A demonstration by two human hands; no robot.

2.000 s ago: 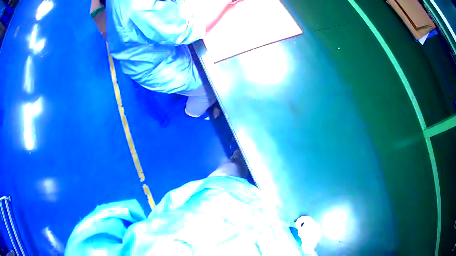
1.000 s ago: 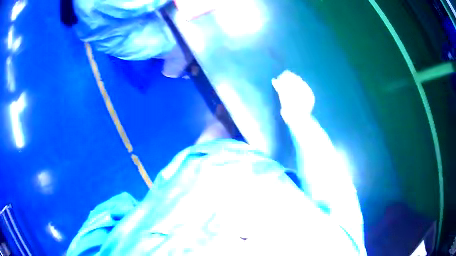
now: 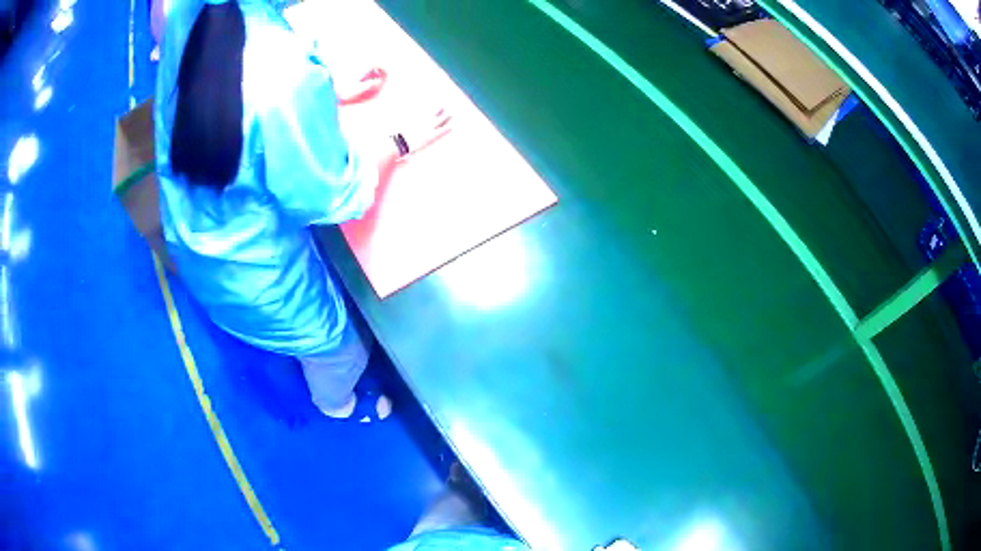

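Observation:
A small white piece of what looks like my left hand (image 3: pixel 617 546) in its glove shows at the bottom edge, over the green bench top (image 3: pixel 602 355). It is almost wholly cut off, so its fingers and anything in it cannot be seen. My right hand is out of the picture. A bit of my light blue sleeve or smock (image 3: pixel 463 539) also shows at the bottom edge.
A neighbour in a blue gown (image 3: pixel 258 258) has bare hands over a large pinkish-white sheet (image 3: pixel 463 210) on the bench. Brown cardboard pieces (image 3: pixel 791 70) lie at the upper right. A yellow line (image 3: pixel 204 398) marks the blue floor.
The view has swung up towards the neighbour, who shows more fully. My arm, stretched over the bench one second ago, has dropped almost out of the bottom of the picture.

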